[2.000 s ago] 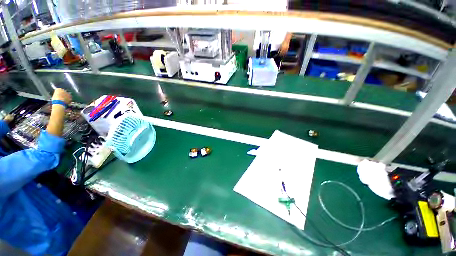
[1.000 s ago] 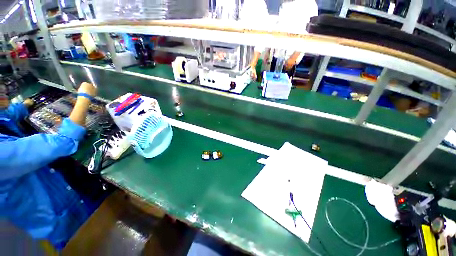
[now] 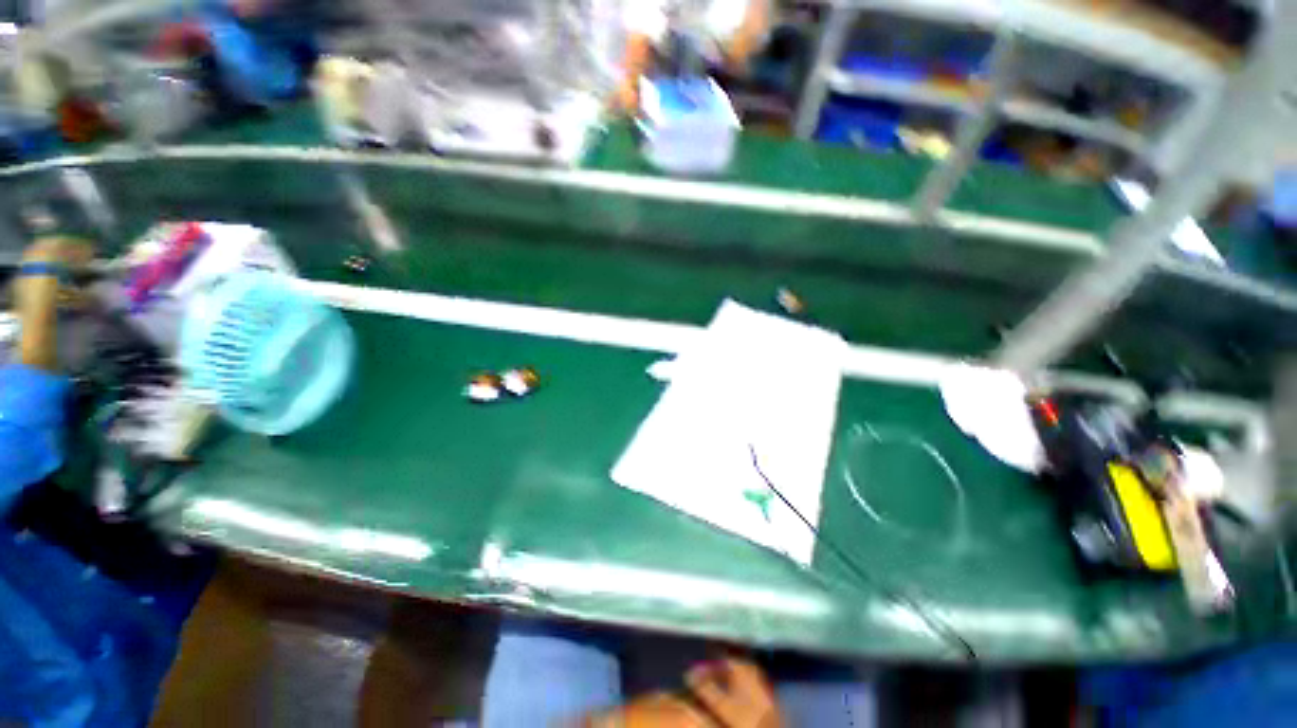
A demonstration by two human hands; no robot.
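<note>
A blurred shape of bare fingers [image 3: 728, 694] shows at the bottom edge, below the bench front, cut off by the frame. I cannot tell whether it is one of my hands or both together, or whether anything is held. White paper sheets [image 3: 740, 413] lie on the green bench. The green syringe adapter [image 3: 760, 501] lies on the paper, with a dark cord [image 3: 854, 566] running from it to the lower right. The syringe's clear tube is too blurred to see. Two small electronic units [image 3: 502, 384] sit side by side left of the paper.
A light blue fan [image 3: 268, 351] stands left. A black controller with a yellow label [image 3: 1141, 515] and crumpled white cloth [image 3: 993, 414] are right. A clear hose [image 3: 950, 477] loops beside the paper. Another unit [image 3: 790, 300] is on the belt. A person's blue sleeve [image 3: 31, 427] is far left.
The view has shifted, so the bench things appear further left and higher. Fingers now show at the bottom edge, and blue cloth shows at the lower right. The adapter is still on the paper.
</note>
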